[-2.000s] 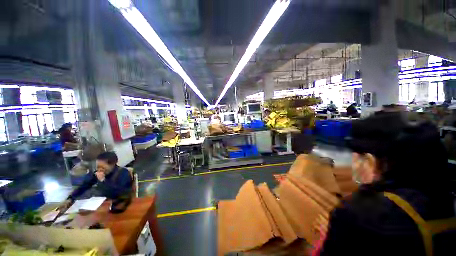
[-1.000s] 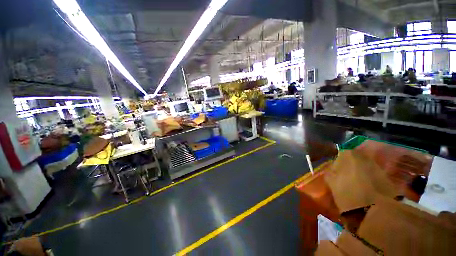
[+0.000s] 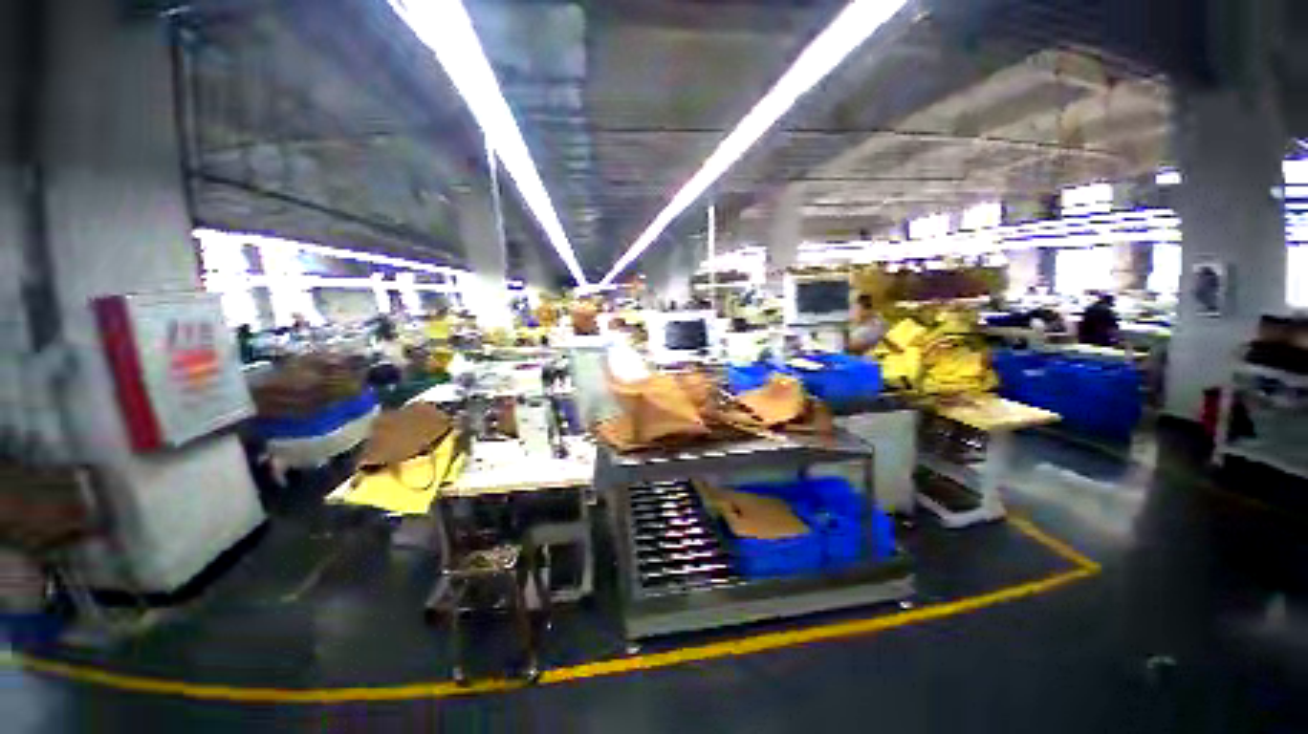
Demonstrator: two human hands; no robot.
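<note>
Neither of my hands is in view. Nearest in front is a grey metal roller table (image 3: 768,462). Brown tote bags or panels (image 3: 657,407) lie in a pile on its top. On its lower level, a flat tan panel (image 3: 760,512) lies partly over a blue plastic bin (image 3: 846,531), beside a row of rollers. To the left stands a white sewing table (image 3: 524,470) with yellow panels (image 3: 409,485) and a brown piece (image 3: 406,435) over its left end.
A yellow floor line (image 3: 689,661) curves across the grey floor. A pillar with a red-edged box (image 3: 179,366) stands at left. Yellow pieces (image 3: 932,351) are heaped on a table at right, with blue bins (image 3: 1069,390) behind. A white rack (image 3: 1269,416) stands at far right.
The roller table and sewing table have come nearer and lie more central. The stacked brown panels and table at lower right have left the view, as have the two people seen earlier.
</note>
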